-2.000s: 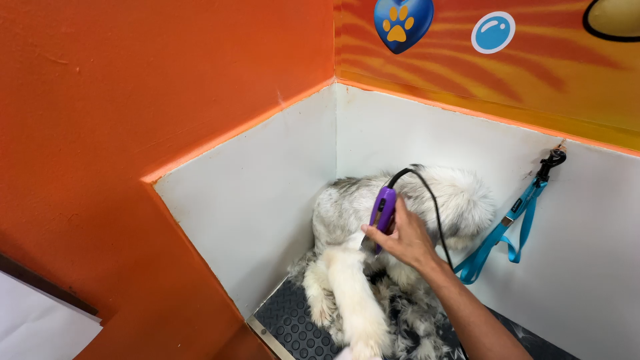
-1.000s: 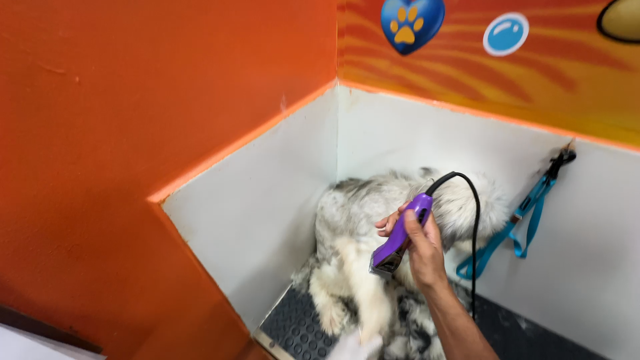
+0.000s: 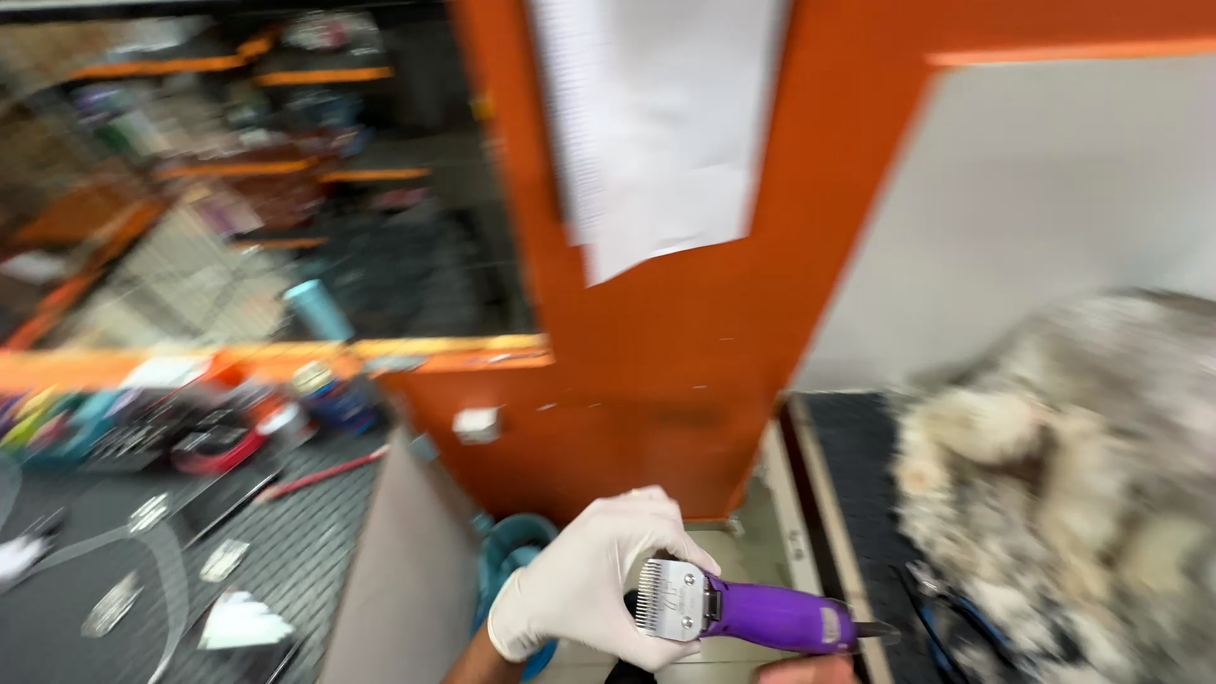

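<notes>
My left hand (image 3: 603,579), in a white glove, has its thumb and fingers around the metal blade head of a purple electric clipper (image 3: 774,616). The blade's teeth point left, and a black cord leaves the clipper's right end. Only a bare part of my right hand (image 3: 807,669) shows, at the bottom edge, touching the underside of the clipper's body. To the right a grey and white long-haired dog (image 3: 1121,456) lies on a black textured mat (image 3: 855,446), blurred, with its paws towards the left.
On the left, a grey textured table (image 3: 332,513) holds a red pencil-like stick (image 3: 323,473), clipper blades (image 3: 224,560) and assorted tools. A teal bucket (image 3: 513,551) stands on the floor between table and mat. Loose hair and a blue-black cord or strap (image 3: 959,617) lie beside the dog.
The view has swung far to the left. The clipper was at the dog's body in my right hand; it is now away from the dog, with my gloved left hand at its blade.
</notes>
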